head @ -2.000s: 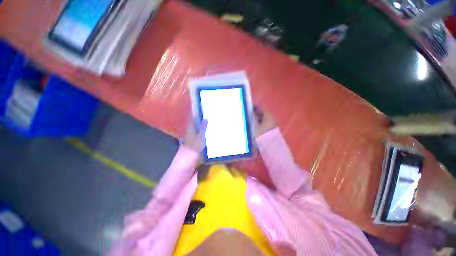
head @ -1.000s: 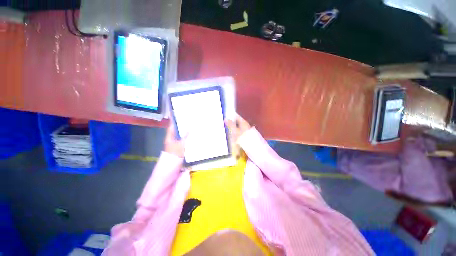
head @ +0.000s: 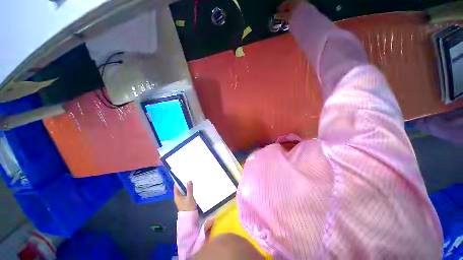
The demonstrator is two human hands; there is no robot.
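Observation:
A tablet [head: 201,171] with a blank white screen and dark border lies on a white sleeve, tilted in front of my body. My left hand [head: 185,197] holds it by its lower left edge, with the thumb over the border. My right hand [head: 287,11] is stretched to the far green surface, at a small shiny round metallic item [head: 277,24]; the hand is small and blurred, and I cannot tell whether it grips the item. A second tablet [head: 168,121] with a blue screen lies on the bench, partly behind the held one.
The orange-red bench [head: 254,96] has a glossy film. A pale board [head: 137,66] with a black cable [head: 107,99] is at the left. Another metallic item [head: 218,17] and yellow pieces lie on the green surface [head: 195,43]. More tablets [head: 453,63] sit far right. A blue bin [head: 133,189] holds a white-edged stack.
My right hand has let go of the tablet and reached forward to the green surface. My left hand keeps the tablet, now tilted more. The view has turned.

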